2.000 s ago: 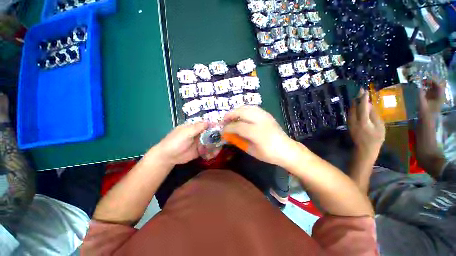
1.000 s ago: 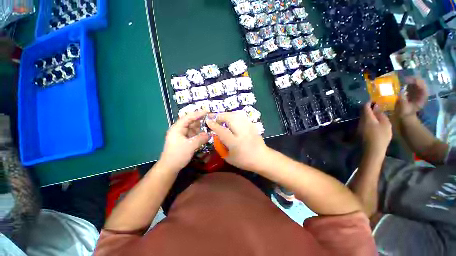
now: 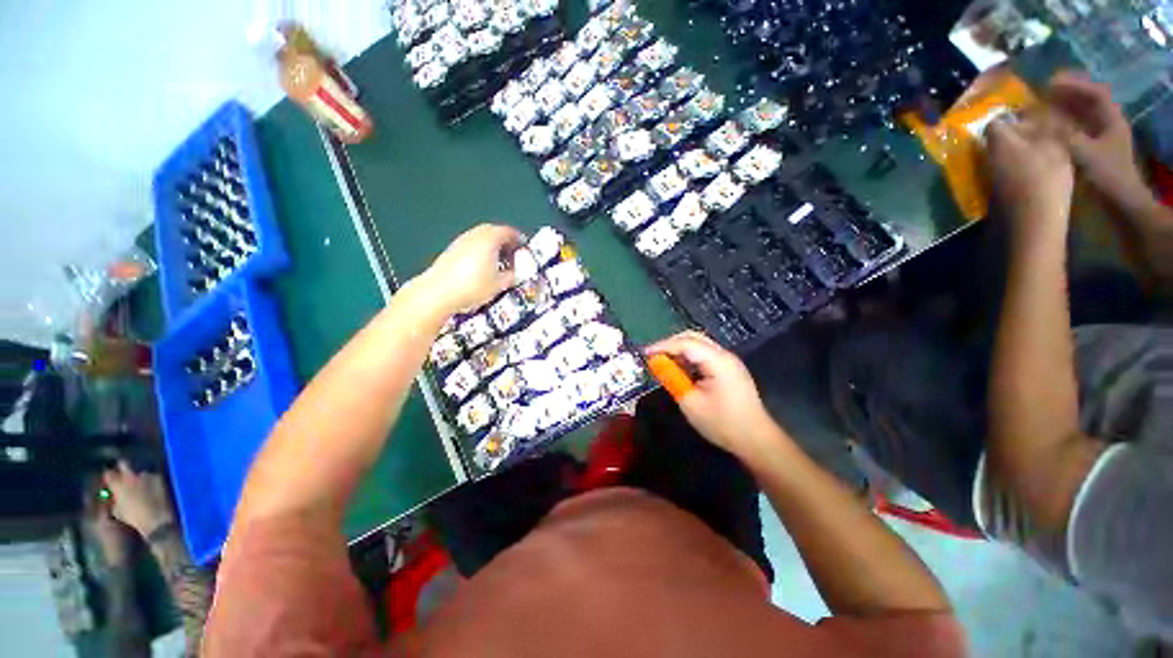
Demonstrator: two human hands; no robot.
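My left hand [image 3: 479, 267] is at the far edge of the near tray, fingers on or beside a whitish device module; whether it grips it is hard to tell. The near black parts tray [image 3: 495, 458] bears rows of whitish device modules [image 3: 538, 374]. My right hand [image 3: 715, 395] holds the orange-handled hand tool [image 3: 670, 375] just right of the tray's near right corner; the tool's tip is hidden or too small to see.
A second parts tray [image 3: 785, 264], partly filled, lies to the right, with more modules [image 3: 575, 109] behind. Blue bins [image 3: 209, 465] stand left. A bottle [image 3: 322, 84] is at the far edge. Loose black parts [image 3: 810, 64] lie upper right. A neighbour's hands hold an orange fixture [image 3: 958, 152].
My hands have moved apart: the left forward to the tray's far edge, the right to the tray's right side with the orange tool. The view has turned, and the neighbour's orange fixture is tilted.
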